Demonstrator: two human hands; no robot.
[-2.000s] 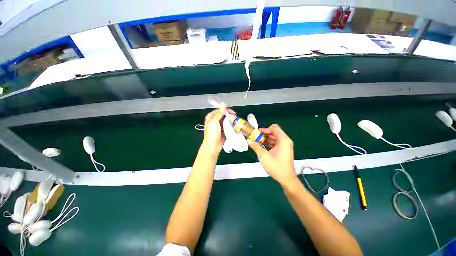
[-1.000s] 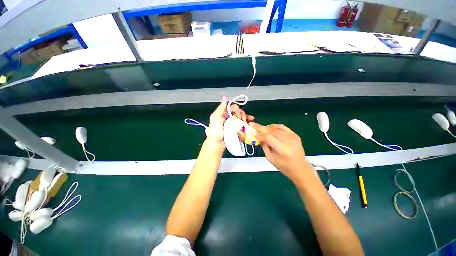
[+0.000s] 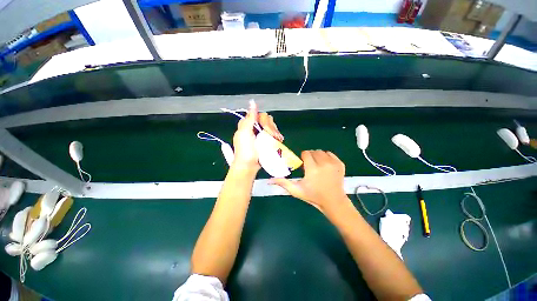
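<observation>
My left hand (image 3: 248, 141) is closed around a white oval device (image 3: 271, 155), tilted, with its thin cord loop at the upper end. A yellow piece (image 3: 291, 159) with a small red mark lies along the device's right side. My right hand (image 3: 321, 178) is at the lower right end of both, thumb stretched below the device and curled fingers by the yellow tip. Whether it grips either is unclear. Another white device (image 3: 227, 154) with a cord loop lies on the belt, just left of my left hand.
More white devices (image 3: 362, 137) with cords lie on the green belt, left and right. A pile of them (image 3: 39, 226) with a tan piece is at bench left. A white cloth (image 3: 395, 230), yellow-black marker or knife (image 3: 424, 213) and thin rings (image 3: 473, 234) lie right.
The devices on the belt have shifted left. The held device was beside a blue-banded yellow piece; now only its plain yellow side shows. My right hand's fingers have drawn back from over it.
</observation>
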